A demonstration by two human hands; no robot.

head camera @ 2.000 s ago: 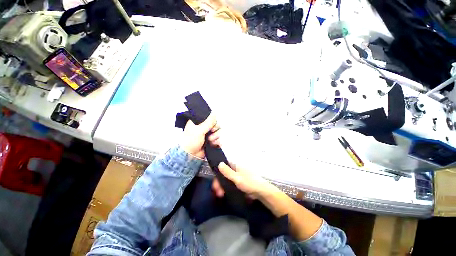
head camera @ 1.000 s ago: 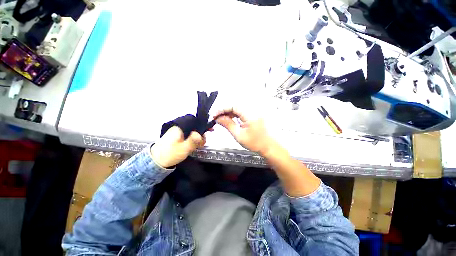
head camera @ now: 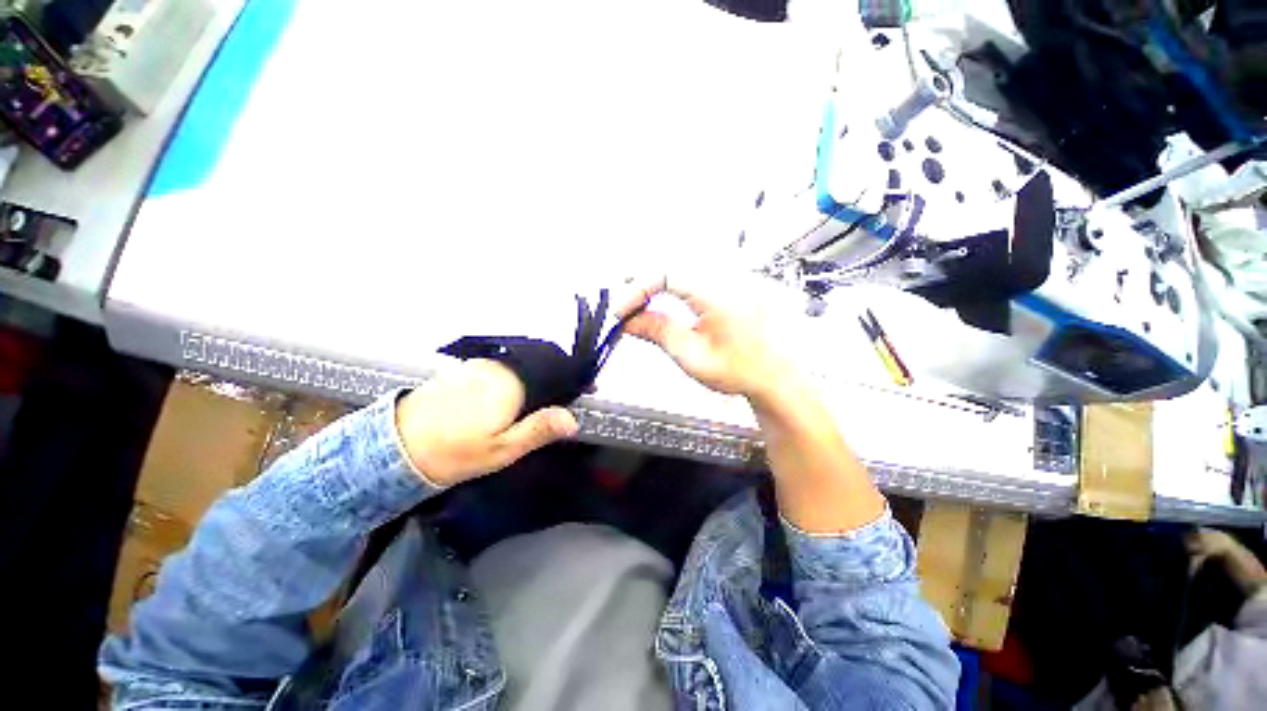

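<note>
A black cloth bundle, perhaps elastic bands (head camera: 535,364), lies over my left hand near the table's front edge, with several narrow strip ends sticking up. My left hand (head camera: 479,424) holds the bundle from below and the left, its thumb pointing right. My right hand (head camera: 706,340) pinches one thin dark strip between thumb and fingers, just right of the other ends. The white sewing machine (head camera: 959,181) stands to the right, with black cloth (head camera: 994,264) draped on its head.
A yellow-handled tool (head camera: 887,350) lies right of my right hand. A ruler tape (head camera: 306,364) runs along the table front. A phone (head camera: 56,104) lies at far left. Cartons (head camera: 966,572) are under the table. Another person's arm (head camera: 1230,556) shows at lower right.
The bundle first hung between both hands toward my lap. It is now gathered over my left hand, and my right hand has moved to a single strip end. The view has shifted.
</note>
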